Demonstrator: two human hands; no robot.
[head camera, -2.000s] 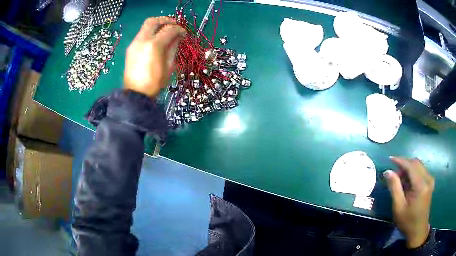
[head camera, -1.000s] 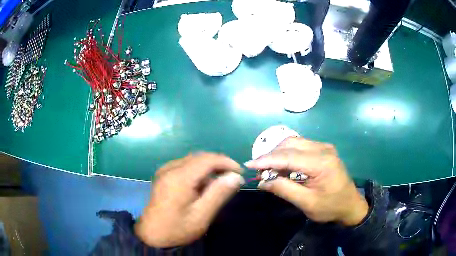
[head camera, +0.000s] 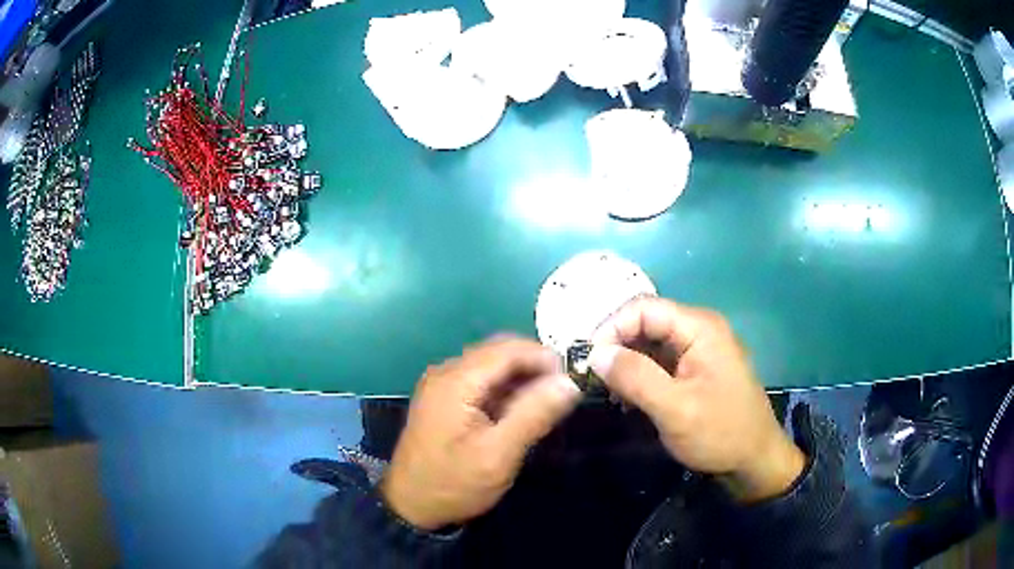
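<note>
A white round plastic housing (head camera: 589, 287) lies flat on the green bench near its front edge. A small silver-and-dark part (head camera: 579, 358) is held at the housing's near edge. My right hand (head camera: 695, 389) pinches this part between thumb and finger. My left hand (head camera: 484, 417) is just left of it, fingertips close together and slightly blurred; I cannot tell whether they hold anything. The fingers hide the near edge of the housing. A heap of wired parts with red leads (head camera: 239, 211) lies at the left.
Another white housing (head camera: 637, 165) lies behind the worked one, and a group of housings (head camera: 445, 106) lies at mid-back. A black cylindrical screwdriver (head camera: 787, 50) hangs over a silver metal box (head camera: 767, 120) at back right. A pale pile of small parts (head camera: 52, 239) lies far left.
My left hand has come from the wired heap to beside my right hand at the housing. The view has turned right. My right hand has closed on a small part.
</note>
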